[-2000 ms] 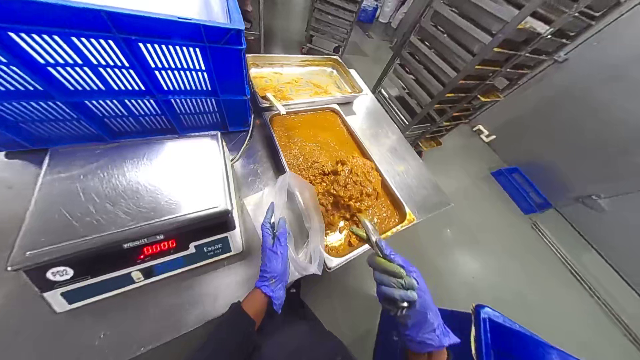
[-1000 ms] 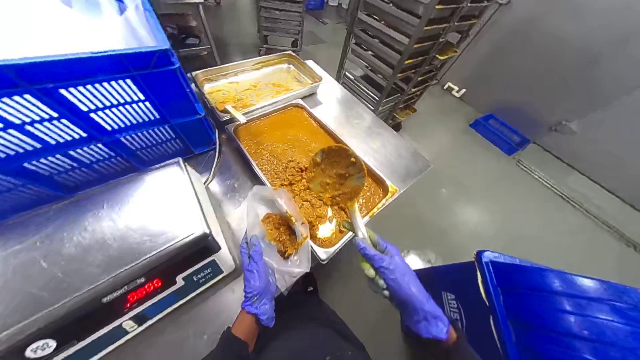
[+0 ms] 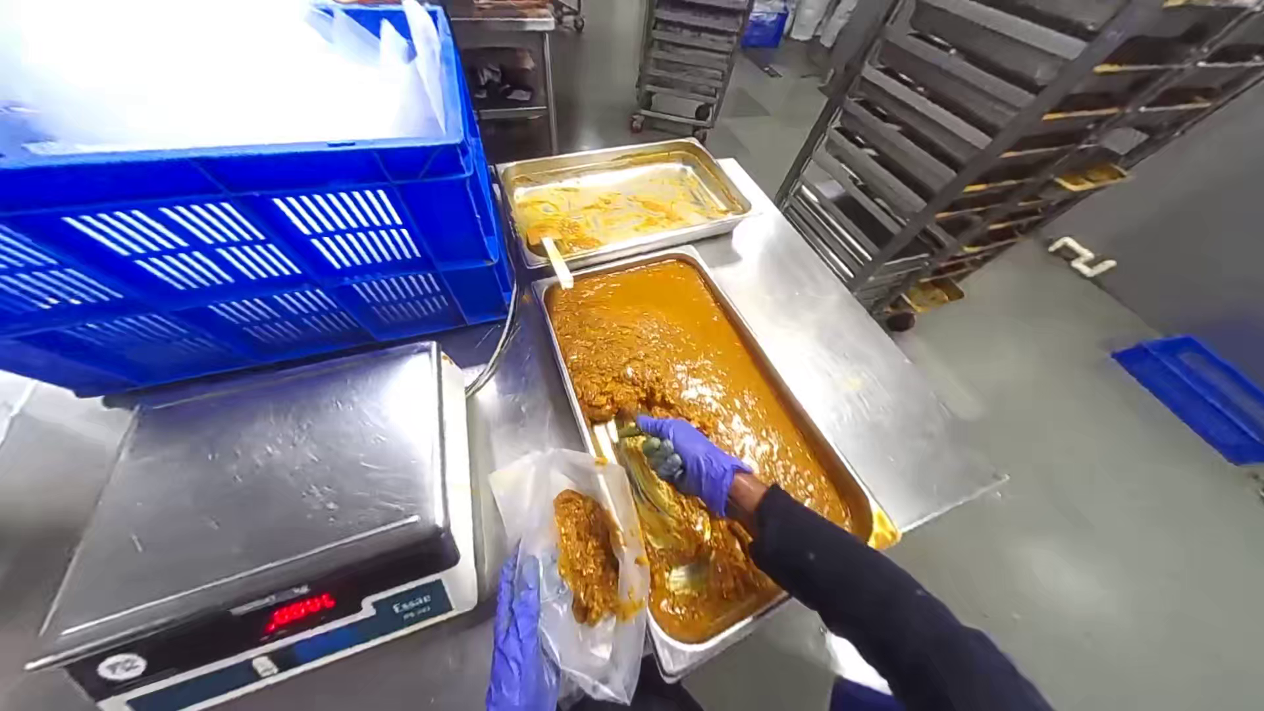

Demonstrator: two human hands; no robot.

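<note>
My left hand [image 3: 520, 632], in a purple glove, holds a clear plastic bag [image 3: 591, 583] with brown, saucy food inside. The bag is beside the left wall of a deep steel tray [image 3: 780, 365] filled with orange-brown food in gravy. Over the tray my right hand [image 3: 691, 462], gloved in purple with stained fingertips, grips the handle of a serving ladle [image 3: 617, 434]; its bowl is hidden. Left of the bag stands an Essae digital scale [image 3: 267, 494] with a bare steel platform and a lit red display. A second tray [image 3: 622, 197], behind the full one, holds sauce residue and a light-handled utensil [image 3: 558, 262].
A blue plastic crate [image 3: 247, 227] with clear bags on top stands behind the scale. A cable [image 3: 506, 341] runs beside it. Tray racks [image 3: 948, 128] [image 3: 691, 59] stand beyond the steel table [image 3: 849, 326]. A blue crate [image 3: 1200, 395] lies on the floor at right.
My right hand has moved from the tray's near end further over it, and the ladle, raised a second ago, is now down at the food. The bag, looking empty two seconds ago, now contains food.
</note>
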